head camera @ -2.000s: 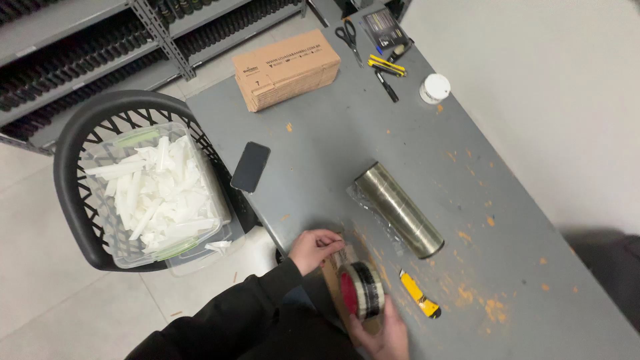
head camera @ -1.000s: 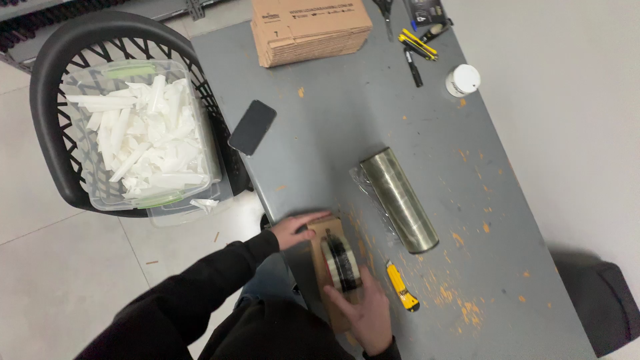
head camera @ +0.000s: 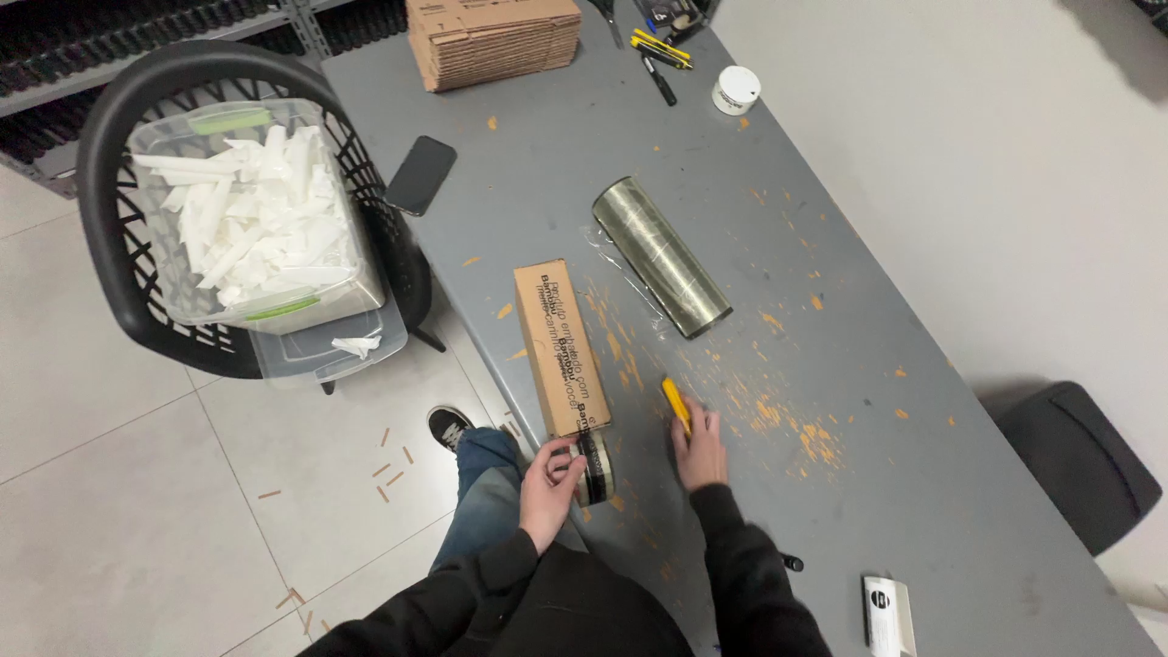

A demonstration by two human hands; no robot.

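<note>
A long, narrow cardboard box (head camera: 560,351) lies near the table's left edge, with printed tape along its top. At its near end is a roll of printed packing tape (head camera: 595,467), and my left hand (head camera: 551,488) has its fingers on the roll's left side. My right hand (head camera: 701,449) grips a yellow utility knife (head camera: 675,401) to the right of the box; its blade cannot be made out. Beyond the knife lies a roll of clear stretch film (head camera: 662,257), a loose flap of film along its left side.
Folded cardboard boxes (head camera: 497,46), a phone (head camera: 421,175), a black marker (head camera: 659,82), yellow cutters (head camera: 662,48) and a white jar (head camera: 736,90) stand or lie toward the far end. Left of the table, a plastic bin of white scraps (head camera: 255,210) sits on a black chair (head camera: 100,201). A white carton (head camera: 887,616) lies near right.
My right hand has left the tape roll and taken hold of the yellow knife. The tape roll, earlier over the cardboard, is now at the box's near end with my left hand on it.
</note>
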